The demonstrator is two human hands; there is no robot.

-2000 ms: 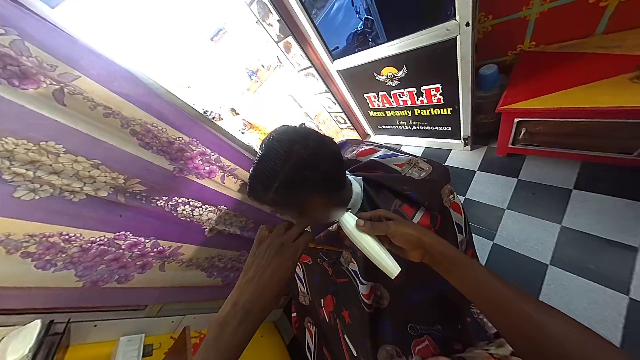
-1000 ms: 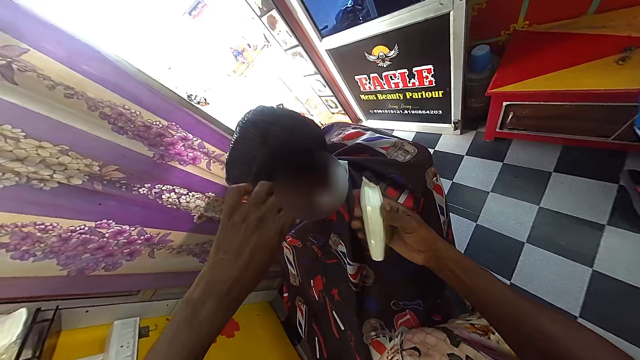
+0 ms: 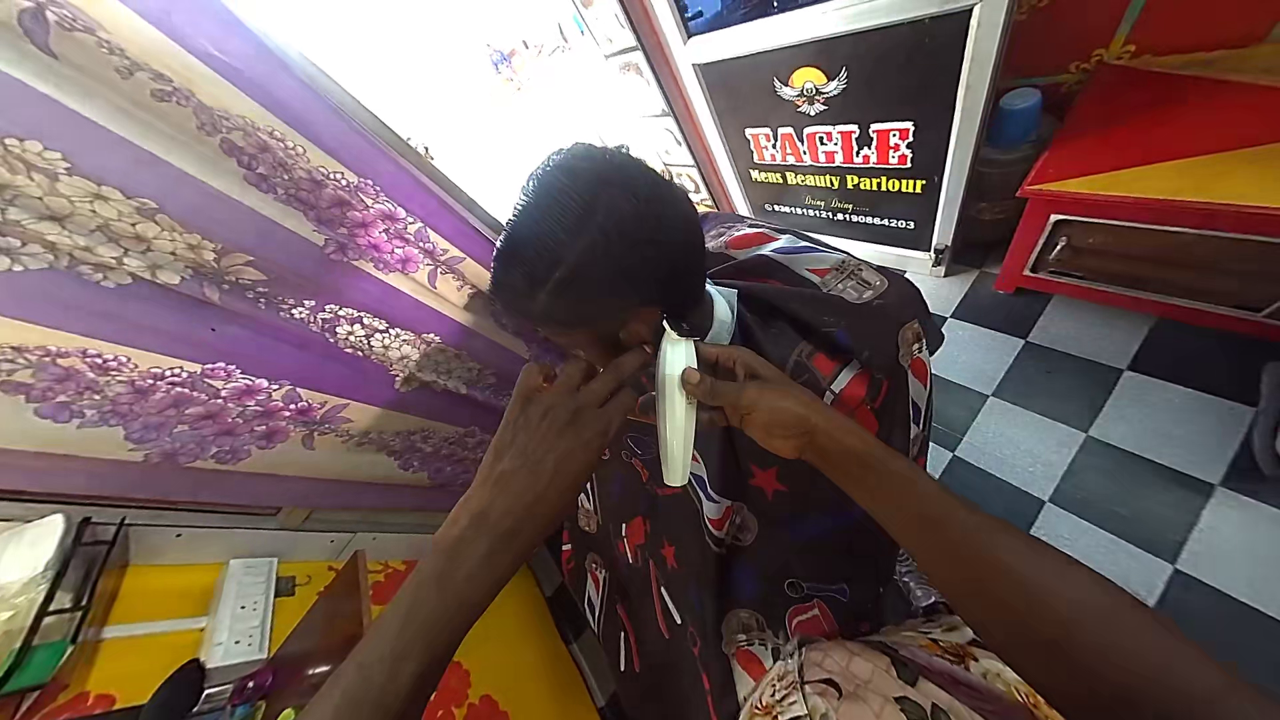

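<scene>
A white cordless hair trimmer [image 3: 677, 415] is gripped in my right hand [image 3: 755, 398], its body pointing down and its cutting end at the hair beside the ear of a seated person [image 3: 600, 230]. My left hand [image 3: 560, 420] rests against the side of that person's head, near the ear, with fingers bent and nothing seen in it; its fingertips are partly hidden. A white neck strip [image 3: 722, 312] circles the person's neck above a black barber cape [image 3: 800, 540] printed with barber poles, stars and tools.
A floral purple curtain [image 3: 230, 330] hangs at left. On the yellow counter [image 3: 500, 620] lies a white power strip [image 3: 240, 615] beside a wire rack [image 3: 75, 590]. A glass door with a dark sign [image 3: 840, 130], a blue-capped container [image 3: 1017, 118] and a red cabinet [image 3: 1150, 170] stand beyond.
My right hand has brought the trimmer from beside the neck, where it was held away a second ago, to the hair by the ear. My left hand has moved nearer the ear.
</scene>
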